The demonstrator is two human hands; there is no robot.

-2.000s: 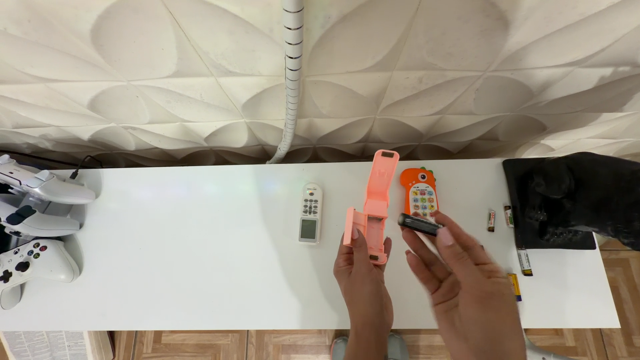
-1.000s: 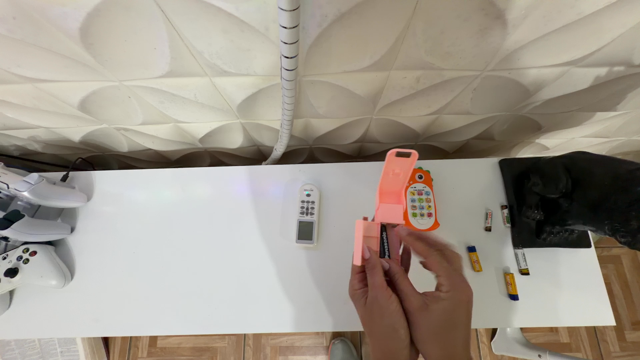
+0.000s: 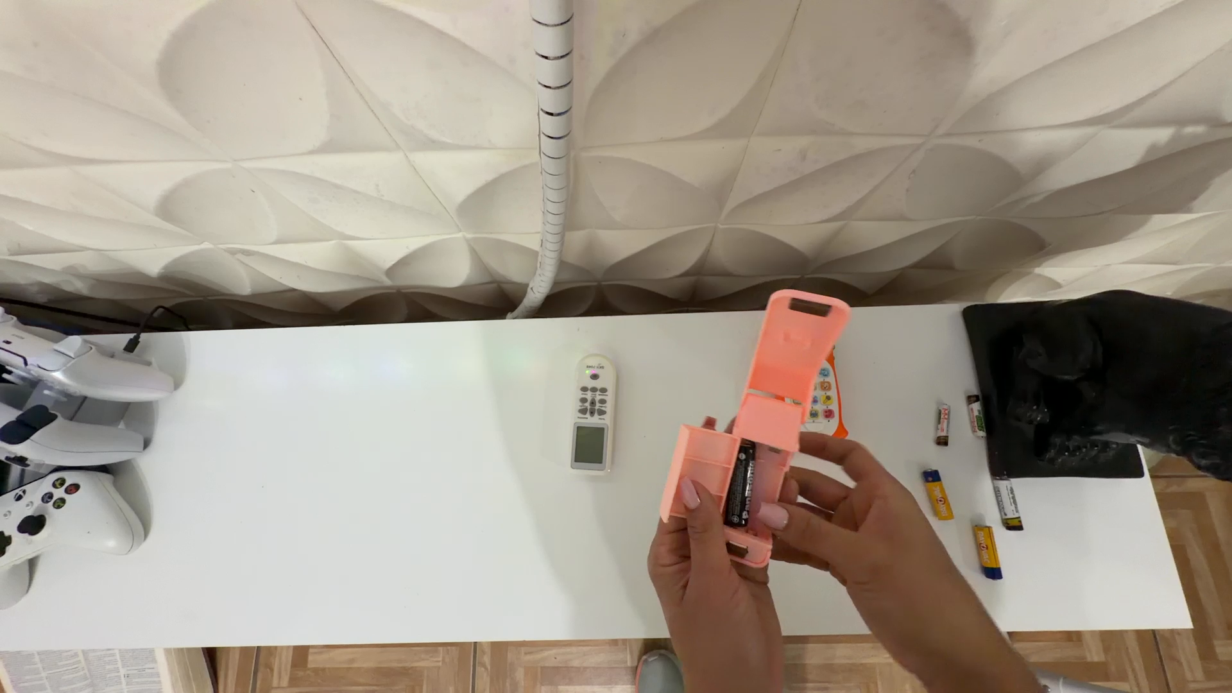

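Observation:
A pink plastic case with its hinged lid swung up is held over the right part of the white table. My left hand grips its lower left side, the thumb on a side compartment. Inside the case lies a black battery, lengthwise in a slot. My right hand is at the case's right side, thumb beside the battery and fingers behind the edge. Behind the case, partly hidden, is an orange toy phone. A white remote control lies to the left of the hands.
Several loose batteries lie on the right, among them a blue and yellow one and a small one. A black sculpture on a dark base stands at the right end. White game controllers occupy the table's left end. A textured wall rises behind.
Two seconds ago my right hand held a dark battery beside the case; now a black battery lies inside it. The right hand has moved to the case's side. The lid was up throughout.

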